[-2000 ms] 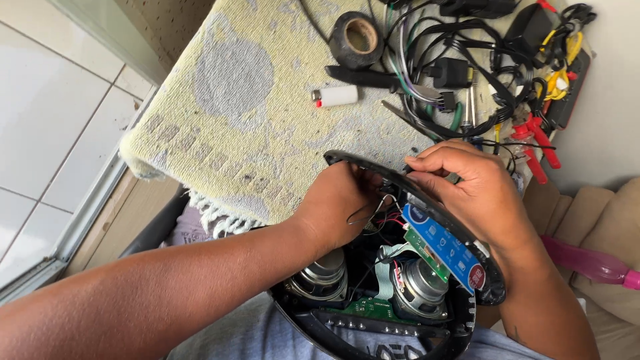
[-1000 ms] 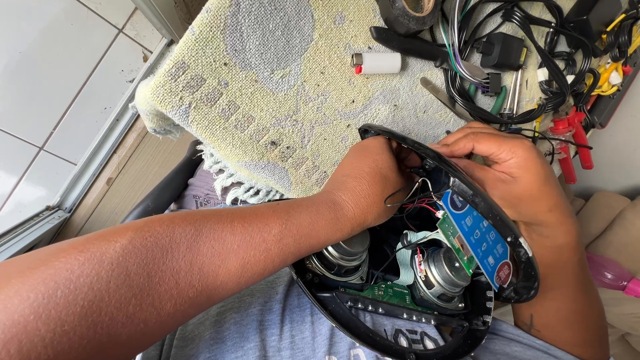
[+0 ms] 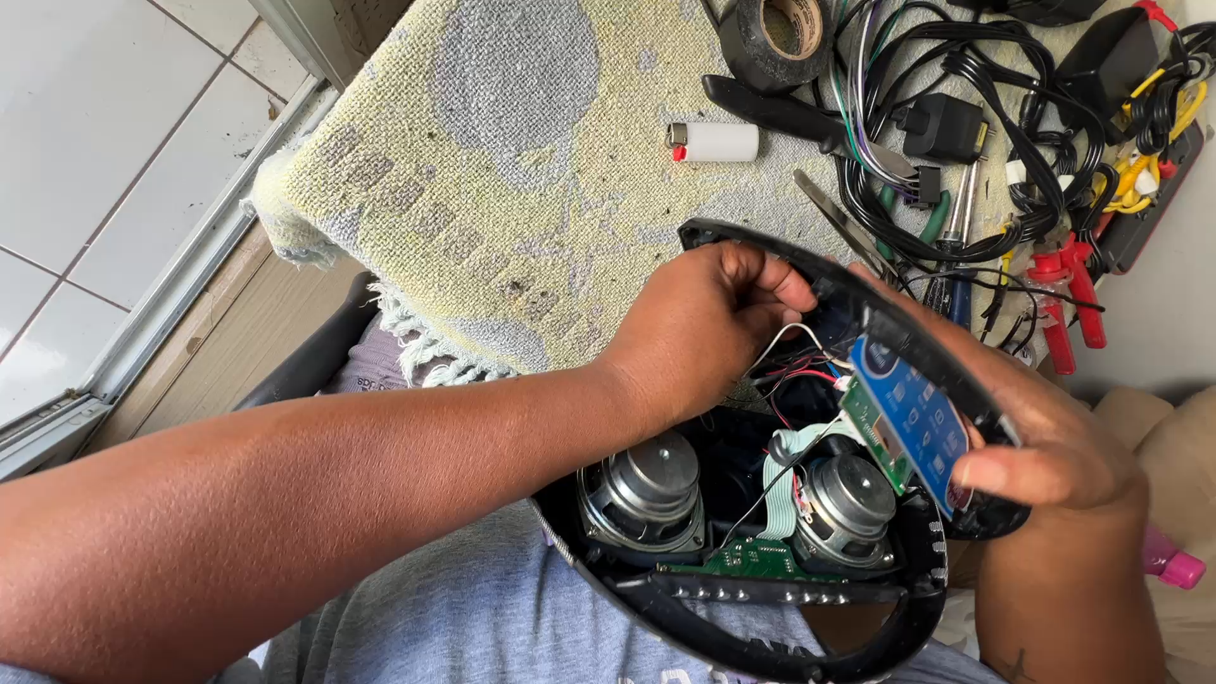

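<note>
An opened oval black plastic speaker housing (image 3: 655, 608) rests on my lap, its two round metal-backed speakers (image 3: 655, 480) and green circuit board (image 3: 746, 559) exposed. My right hand (image 3: 1035, 437) grips the raised cover (image 3: 855, 294) by its outer side, thumb over the edge near a blue label (image 3: 907, 404). My left hand (image 3: 722, 313) is inside the cover's upper end, fingers bent close to its inner face; whether they pinch something is hidden. Thin white, red and black wires and a pale ribbon cable (image 3: 781, 489) run between the cover and the housing.
On the towel-covered table (image 3: 427, 190) lie a white lighter (image 3: 717, 142), a roll of black tape (image 3: 774, 43), a black-handled knife (image 3: 774, 109), black cables, a power adapter (image 3: 943, 127), screwdrivers (image 3: 959, 228) and red clamps (image 3: 1064, 294). A pink bottle (image 3: 1173, 560) is at far right.
My right hand has moved down along the cover's outer edge, its thumb now near the blue label. My left hand stays at the upper end, its fingers now more visible.
</note>
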